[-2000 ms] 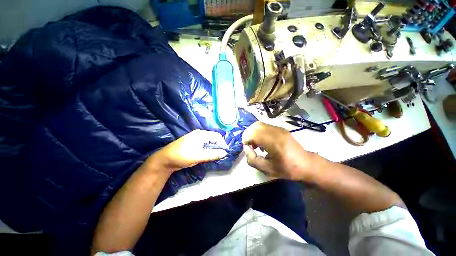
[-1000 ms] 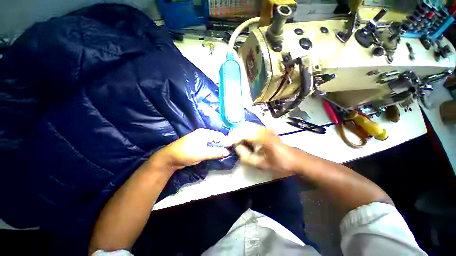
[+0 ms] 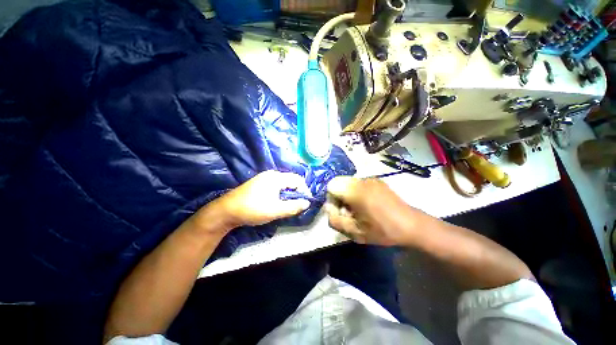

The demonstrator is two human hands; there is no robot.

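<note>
A glossy navy puffer jacket point(image 3: 148, 135) lies to the left of and under my hands. My left hand point(image 3: 267, 199) is closed on the bunched jacket edge point(image 3: 317, 180), with a bit of navy fabric showing between its fingers. My right hand point(image 3: 361, 209) is close on the right, its fingers curled at the same edge; what its fingertips hold is hidden. A thin dark cord point(image 3: 392, 174) runs from beside my right hand to the right across the white table.
A lit work lamp point(image 3: 314, 116) hangs just above my hands. The cream sewing machine point(image 3: 466, 67) stands upper right. Black snips point(image 3: 406, 166), an orange-brown scissor loop point(image 3: 462, 180), a yellow-handled tool point(image 3: 488, 168) and a pink-red handle point(image 3: 438, 147) lie right. The table's front edge point(image 3: 270, 259) is near me.
My right hand moved left over the bunched edge, then back slightly right, so the navy fabric between my hands shows again. My left hand keeps its hold. The view has shifted a little.
</note>
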